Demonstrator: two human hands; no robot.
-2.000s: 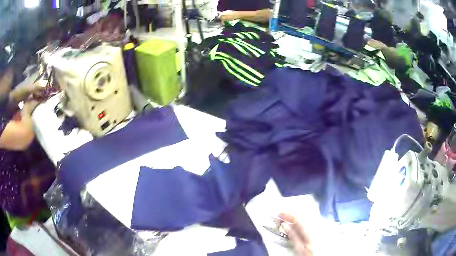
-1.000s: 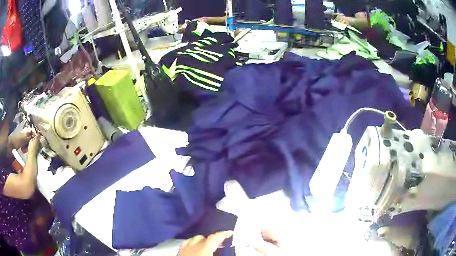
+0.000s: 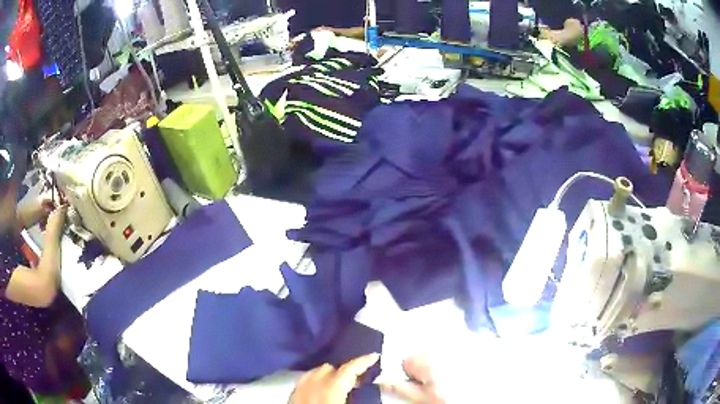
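My left hand is at the bottom edge, partly cut off, its fingertips by the edge of a dark navy piece. My right hand is just right of it, partly washed out by glare. A bit of dark cloth shows between them; whether either hand grips it is unclear. A navy cut piece lies left of my hands and a long navy strip beyond it. The cream sewing machine head is at the right, with the white lamp beside it. The needle area is lost in glare.
A large crumpled navy pile spreads behind the work. Black pieces with neon-green stripes lie beyond it. A green box and a neighbouring machine stand left, with a person's arm there. A pink flask is far right.
The view has swung right since the first frame, bringing the machine head further in. One hand showed near a small metal item then; now both hands are close together at the bottom.
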